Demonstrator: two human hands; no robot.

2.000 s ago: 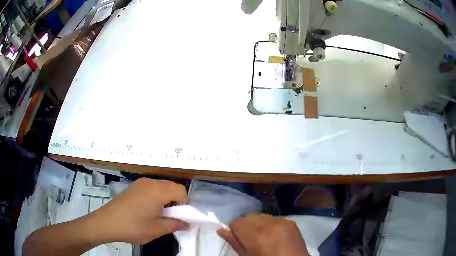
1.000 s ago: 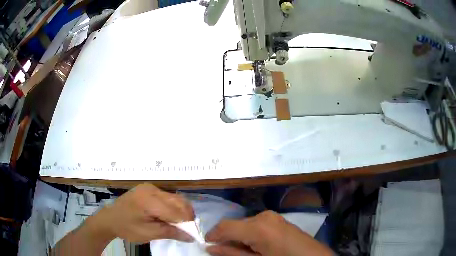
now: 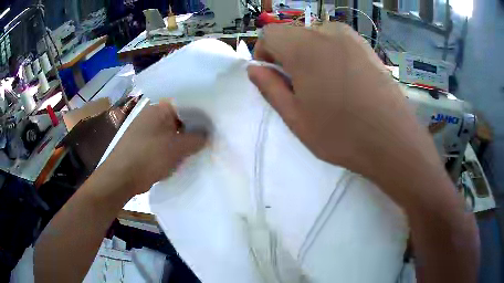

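A large white garment panel (image 3: 221, 182) hangs raised in front of me, with dark paired stitch lines running down it. My right hand (image 3: 331, 94) grips its top edge between thumb and fingers. My left hand (image 3: 160, 143) is closed on the cloth at the panel's left side and is slightly blurred. The panel hides most of the machine table and the needle area. Part of the cream sewing machine head (image 3: 442, 119) shows behind my right forearm.
A control panel (image 3: 424, 72) with a small display stands above the machine. White cut pieces (image 3: 119, 260) lie below the table at the lower left. Another cluttered worktable (image 3: 132, 47) stands ahead. Thread cones (image 3: 41, 69) are at the far left.
Both hands have risen from below the table's front edge, lifting the white panel up before me. The view has tilted upward, and the cloth now covers the table.
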